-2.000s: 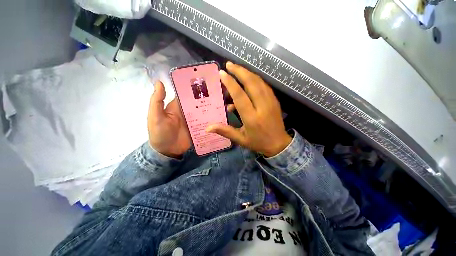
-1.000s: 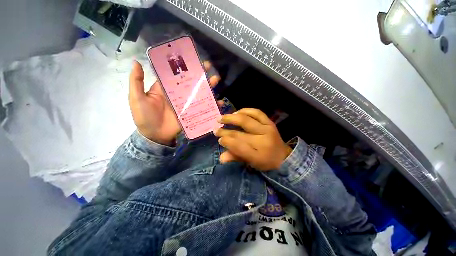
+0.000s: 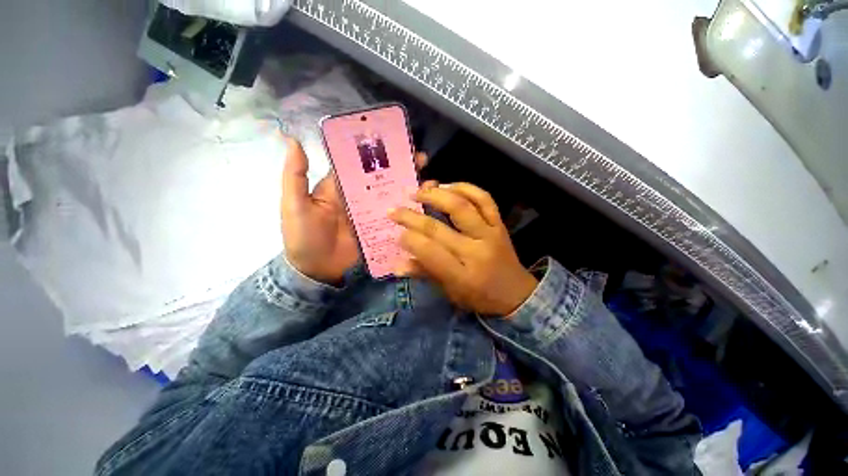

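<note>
A smartphone [image 3: 374,177] with a lit pink screen is held upright, slightly tilted, above my lap. My left hand [image 3: 321,218] holds it from behind and along its left edge, with the thumb apart on the left side and fingertips showing past the right edge. My right hand [image 3: 470,249] is over the lower right part of the phone, its fingers extended over the screen. Whether the fingertips touch the glass cannot be told. The phone's back and most of my left fingers are hidden.
White fabric pieces [image 3: 139,223] lie at the left. A small grey drawer [image 3: 191,70] is at the upper left. The table's front edge carries a ruler strip [image 3: 558,149]. Part of the sewing machine [image 3: 781,102] shows at the upper right. Blue plastic [image 3: 735,409] and white cloth are lower right.
The phone first moved up and left and then back down to the right. My right hand moved from the phone's right edge to its lower corner, then its fingers spread over the screen.
</note>
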